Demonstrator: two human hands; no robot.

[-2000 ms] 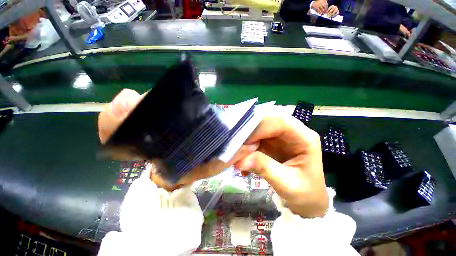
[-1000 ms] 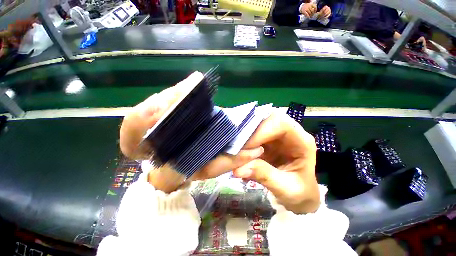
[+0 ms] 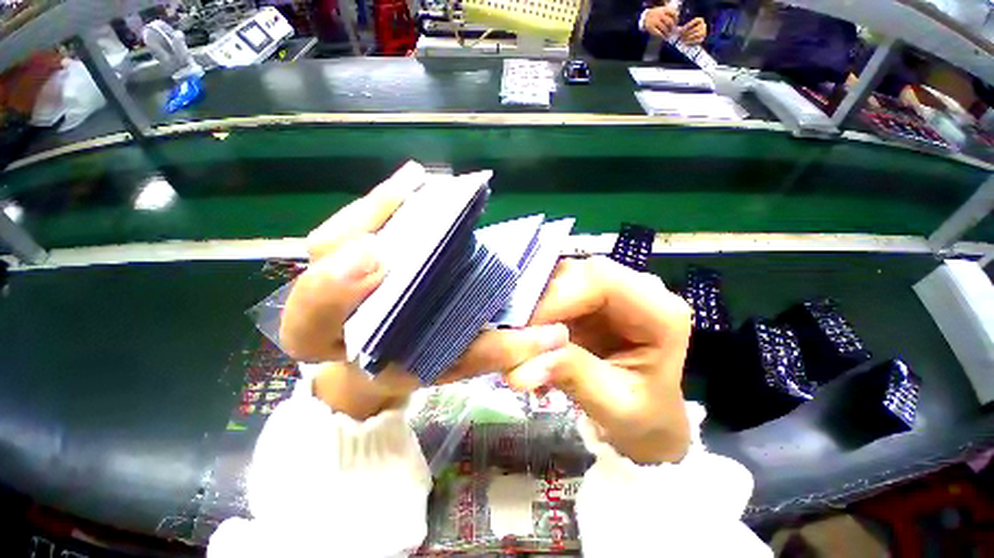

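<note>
A thick stack of thin keypads (image 3: 452,311) is fanned between my two hands, its layered edges towards me and a pale sheet face at its left side. My left hand (image 3: 343,278) grips the stack from the left, fingers over its face. My right hand (image 3: 616,354) pinches a few pale-faced sheets at the right end of the fan between thumb and fingers. The printed work mat (image 3: 463,496), covered with shiny clear plastic, lies below my hands. A white label (image 3: 514,504) shows on it between my sleeves.
Several piles of black keypads (image 3: 776,360) stand on the dark bench right of my hands. A white box (image 3: 965,316) lies at the far right. The green belt (image 3: 763,191) runs across behind. A person's hands (image 3: 674,24) hold a white strip beyond the belt.
My left hand has turned the stack from a dark blurred side to show a pale face and evenly layered edges. My right hand keeps its pinch. The view has shifted slightly.
</note>
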